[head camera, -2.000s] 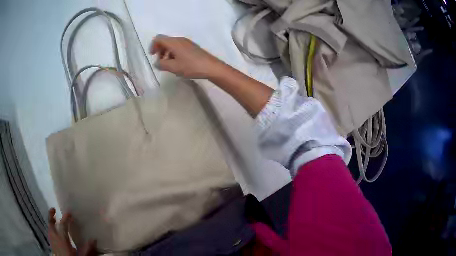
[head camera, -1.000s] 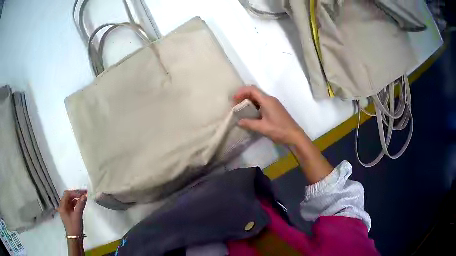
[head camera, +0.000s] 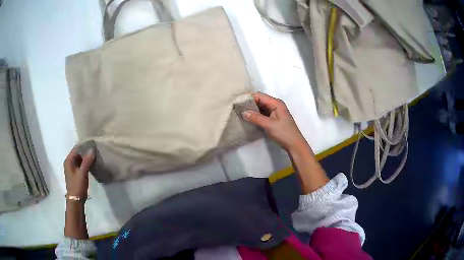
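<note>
A beige tote bag (head camera: 157, 86) lies on the white table in front of me, its handles (head camera: 133, 6) at the top, cut off by the frame's edge. My left hand (head camera: 79, 165) pinches the bag's lower left corner at a grey-taupe corner patch (head camera: 99, 165). My right hand (head camera: 269, 116) pinches the lower right corner by its grey-taupe patch (head camera: 244, 109), thumb on top. The bottom edge is partly lifted, with creases running between the two corners.
A folded bag stack (head camera: 19, 137) lies at the far left. A crumpled pile of unfolded bags (head camera: 374, 66) with a yellow strip (head camera: 331, 61) lies at the right, its straps (head camera: 381, 147) hanging over the table edge. My dark apron (head camera: 203, 218) is close to the near edge.
My left hand has moved up from beside the bag and taken hold of its lower left corner. My right hand still holds the lower right corner. The bag sits higher in view.
</note>
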